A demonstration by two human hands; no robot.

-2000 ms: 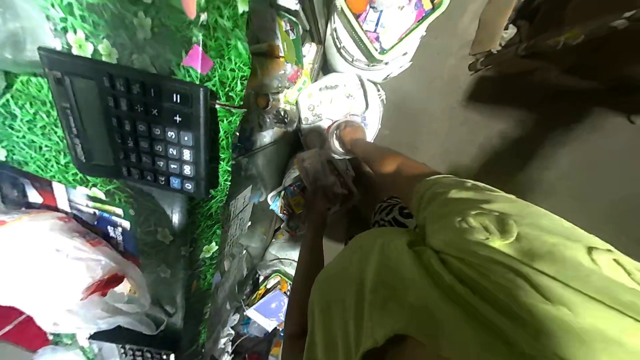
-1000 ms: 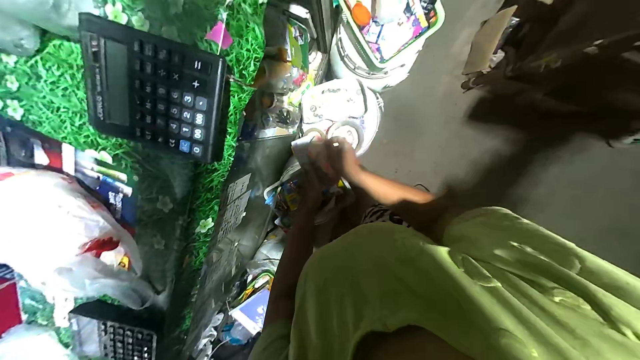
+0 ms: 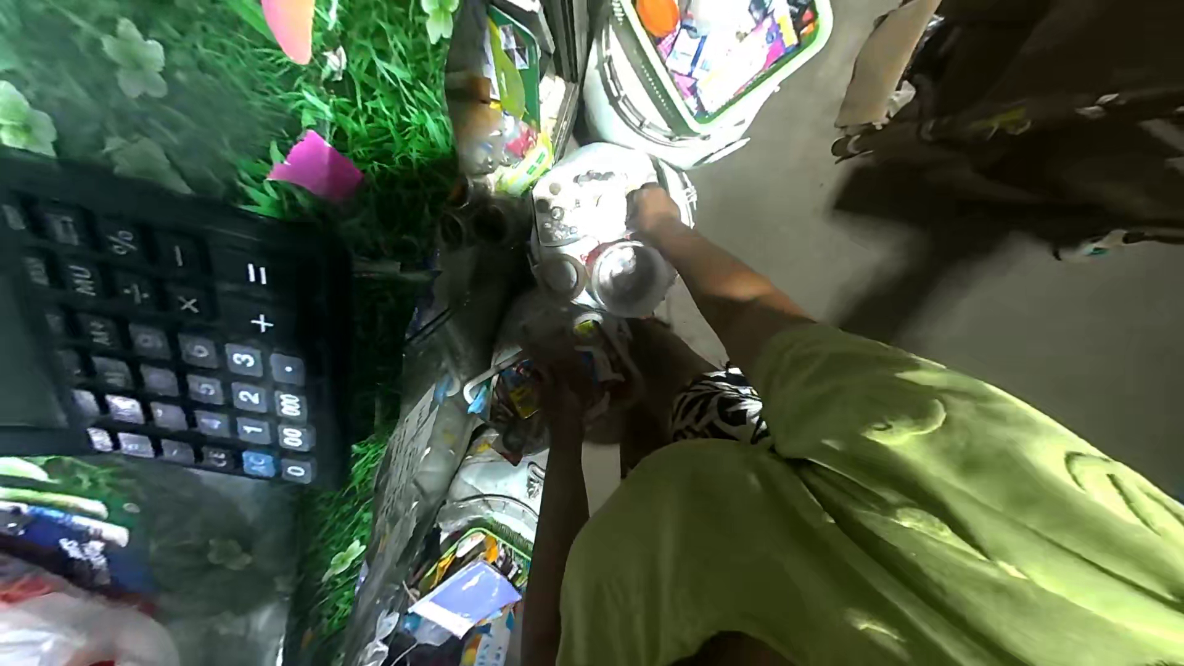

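My right hand (image 3: pixel 655 205) is over the far edge of a brightly lit white lid (image 3: pixel 592 180); its fingers are washed out by glare, and whether they hold anything cannot be told. Small round pieces lie on the lid's left part. A clear round container (image 3: pixel 633 277) and a smaller round one (image 3: pixel 561 276) stand side by side at the lid's near edge. Lower down, in shadow, my left hand (image 3: pixel 555 365) is at a clear plastic container or bag (image 3: pixel 606 356) with colourful packets. Its fingers are too dark to make out.
At left, a black calculator (image 3: pixel 176 342) rests on a clear-covered surface with artificial grass (image 3: pixel 388 111). A white bucket (image 3: pixel 629 102) bears a green-rimmed basket (image 3: pixel 819 37) of packets. Another filled basket (image 3: pixel 518 541) is below. Cardboard (image 3: pixel 879 69) and dark items are at upper right.
My hands were close together at the round containers one second ago; now they are apart, the right farther up over the lid, the left lower by the packets. The view has shifted.
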